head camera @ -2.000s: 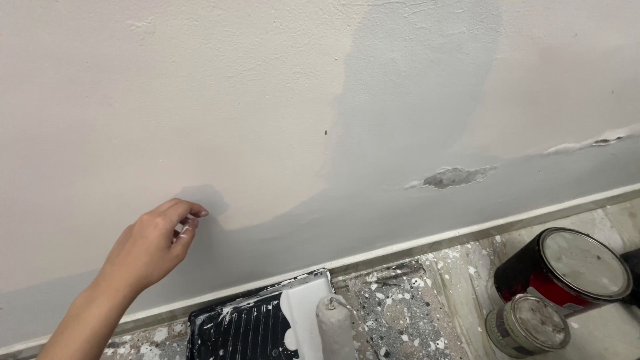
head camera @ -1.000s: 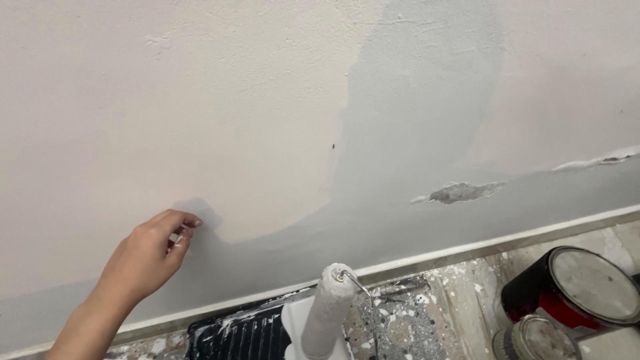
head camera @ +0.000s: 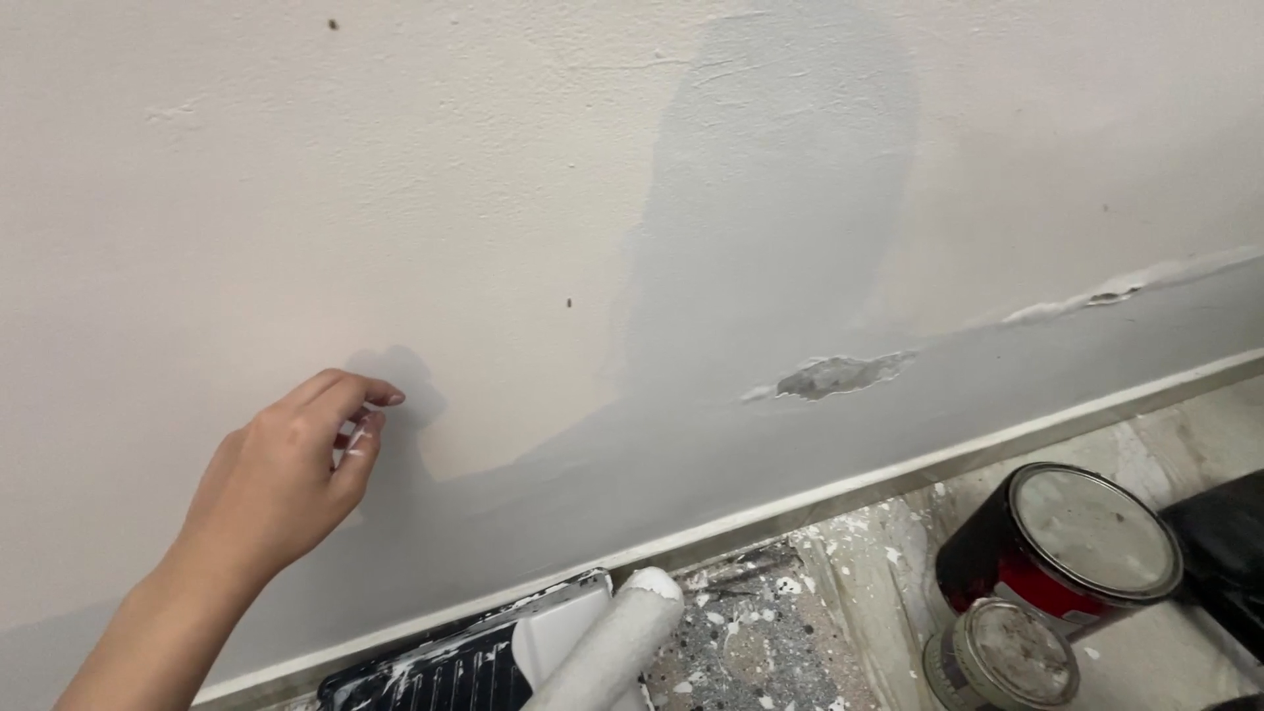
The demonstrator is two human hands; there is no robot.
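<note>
My left hand point(head camera: 296, 464) is raised in front of the wall point(head camera: 444, 247) at the left, its fingers loosely curled and apart, with nothing visible in it and a smear of white on a finger. Below and right of it, a white paint roller point(head camera: 612, 642) lies at a slant over the black ribbed paint tray point(head camera: 444, 671). A white piece point(head camera: 558, 627) sits on the tray beside the roller. My right hand is out of view; whether it holds the roller is hidden below the frame.
A large black and red paint can point(head camera: 1096, 533) and a smaller can point(head camera: 1022, 652) stand at the lower right. Paint spatters mark the speckled floor point(head camera: 750, 632). A pale skirting point(head camera: 790, 504) runs along the wall's foot. Above it, the plaster has a chipped patch point(head camera: 839, 375).
The roller stood more upright over the tray one second ago and now leans with its end toward the upper right. My left hand has stayed much the same.
</note>
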